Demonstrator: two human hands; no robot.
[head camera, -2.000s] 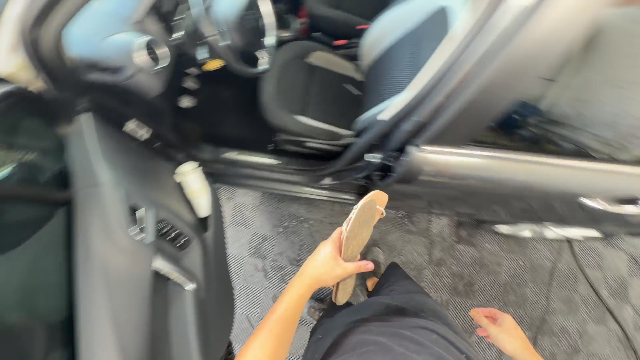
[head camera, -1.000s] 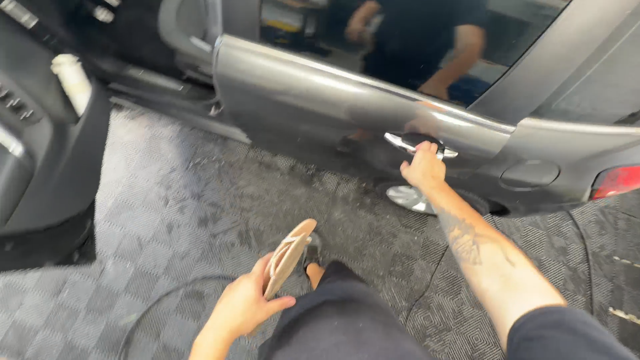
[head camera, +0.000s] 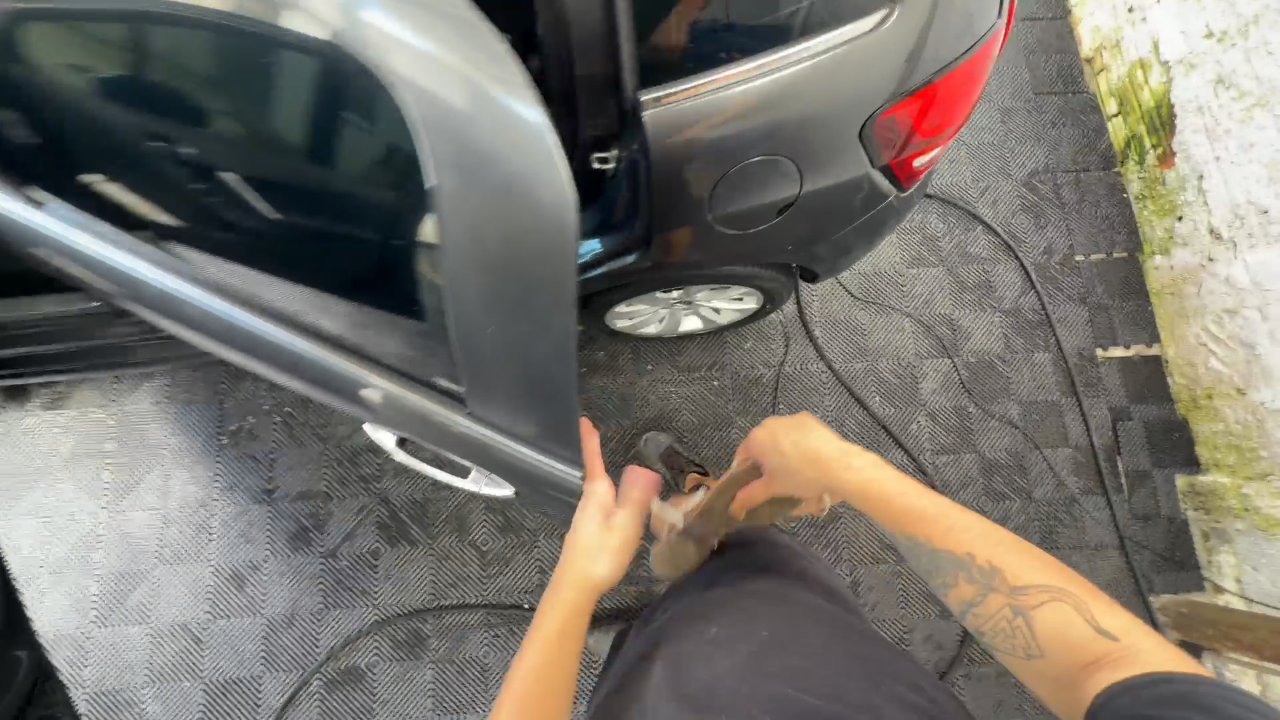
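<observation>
My right hand (head camera: 795, 460) grips a wooden-backed brush (head camera: 705, 525), blurred by motion, just above my dark-clothed lap. Close beside it on the left, my left hand (head camera: 608, 520) has its fingers apart and touches or nearly touches the rear edge of the car's rear door (head camera: 510, 250). That door stands open, its chrome handle (head camera: 440, 462) to the left of my left hand. Behind the door edge the dark door opening and latch striker (head camera: 603, 160) show. My shoe (head camera: 670, 460) is partly visible between the hands.
The grey car's rear wheel (head camera: 685, 310), fuel flap (head camera: 755, 194) and red tail light (head camera: 935, 110) lie ahead. Black cables (head camera: 1050, 320) cross the textured floor tiles (head camera: 980, 400). A mossy, whitish wall (head camera: 1220, 300) runs along the right.
The rear door, shut one second ago with my right hand at its handle, is now open. The brush has passed from my left hand to my right. The view has shifted toward the car's rear.
</observation>
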